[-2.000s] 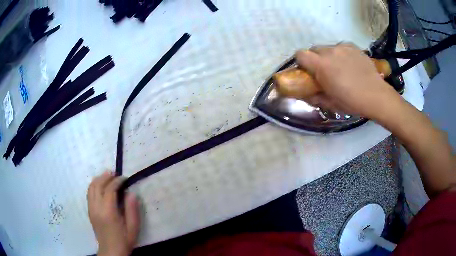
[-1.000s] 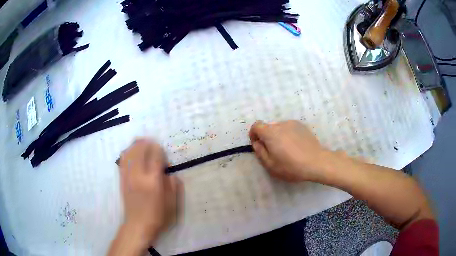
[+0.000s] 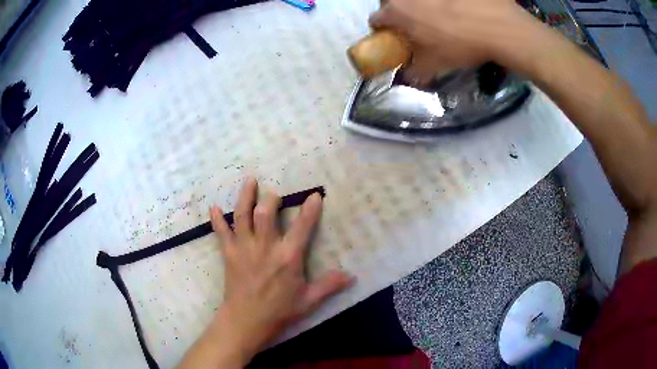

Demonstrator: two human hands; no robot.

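Note:
A narrow dark fabric strap (image 3: 169, 242) lies on the white pressing table. Its knobbed corner is at the left, one arm runs right under my fingers, and the other bends down to the table's front edge. My left hand (image 3: 270, 252) is spread flat with its fingertips on the strap, near its right end. My right hand (image 3: 439, 36) grips the wooden handle of the steam iron (image 3: 432, 108). The iron's tip points left, up and to the right of the strap's end, not touching it.
A large pile of dark strips (image 3: 137, 36) lies at the far left, with a blue and pink bit near it. A smaller fan of strips (image 3: 47, 209) lies at the left beside clear plastic. A round white base (image 3: 532, 324) stands on the speckled floor (image 3: 475, 274).
My right hand has let go of the strap and taken the iron from its parked place. My left hand has opened flat over the strap. The view has shifted right.

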